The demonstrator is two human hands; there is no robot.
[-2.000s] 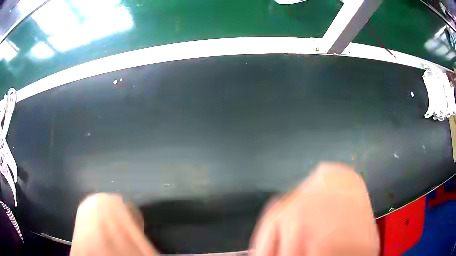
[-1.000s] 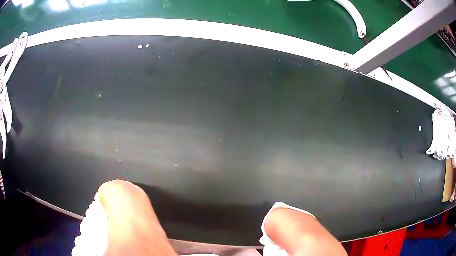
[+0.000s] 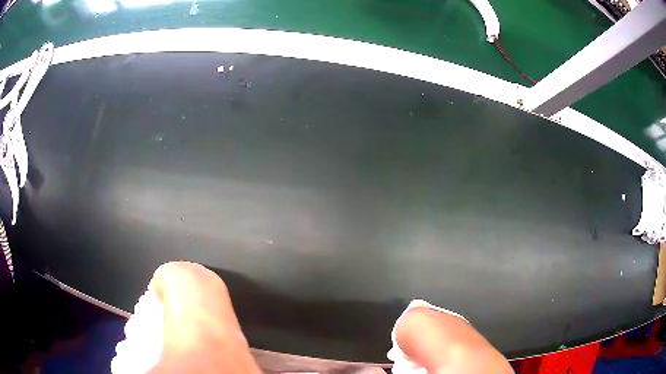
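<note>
My left hand (image 3: 201, 318) is at the bottom left, over the mat's front edge, with a bumpy white patch along its outer side. My right hand (image 3: 445, 336) is at the bottom right of centre, cut off by the lower edge, with a thin white rim around its tip. The hands are apart. Their lower parts are out of the picture. I cannot tell whether the white is part of a held thing or a finger covering.
The dark mat (image 3: 350, 182) has small white specks. Behind its white rail (image 3: 292, 45) is a green belt (image 3: 409, 29) with a white curved arm (image 3: 488, 18) trailing a red wire. Slim white parts (image 3: 14, 139) lie left, stacked white parts (image 3: 652, 208) right. A red stool (image 3: 569, 361) shows below.
The view has tilted. Both hands were blurred two seconds ago and show more sharply now; the white patches have come into view. The curved arm has moved left along the belt.
</note>
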